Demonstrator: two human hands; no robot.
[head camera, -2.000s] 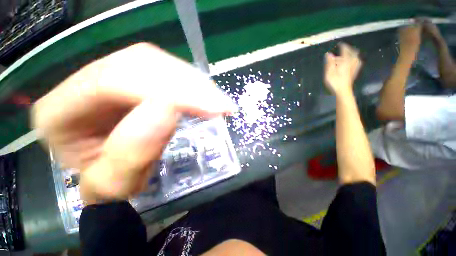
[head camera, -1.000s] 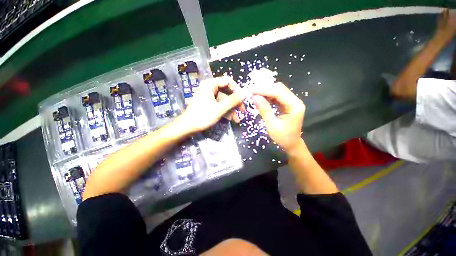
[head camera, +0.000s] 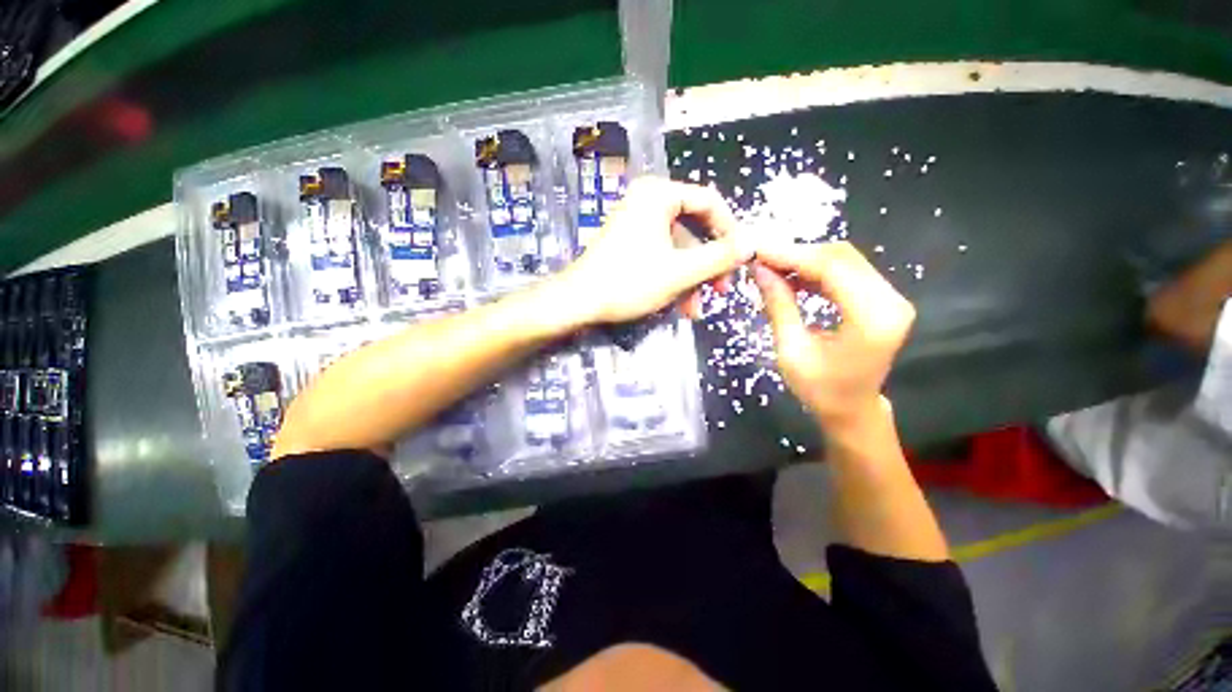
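Observation:
My left hand (head camera: 646, 257) is closed around a phone board module; only dark parts of it (head camera: 646, 330) show below and between the fingers. My right hand (head camera: 840, 318) has its thumb and finger pinched together, touching the left fingertips; whether it holds a small part is hidden. Small pale parts (head camera: 797, 210) lie heaped and scattered behind and beneath both hands. The clear blister tray (head camera: 466, 314) lies to the left under my left forearm. Its back row holds several blue-and-silver modules (head camera: 412, 223); the front row is partly covered, with one module (head camera: 253, 406) plain at its left end.
Black component trays (head camera: 43, 392) lie at the far left. A green belt with white edging (head camera: 865, 84) and a grey upright (head camera: 646, 47) stand beyond the tray. At the right edge are a neighbouring worker's arm (head camera: 1192, 300) and pale clothing. A red stool (head camera: 993, 466) is below.
Two seconds ago my left hand was raised over the tray and my right hand was apart with fingers spread. Since one second ago they stay joined; the whole view has shifted.

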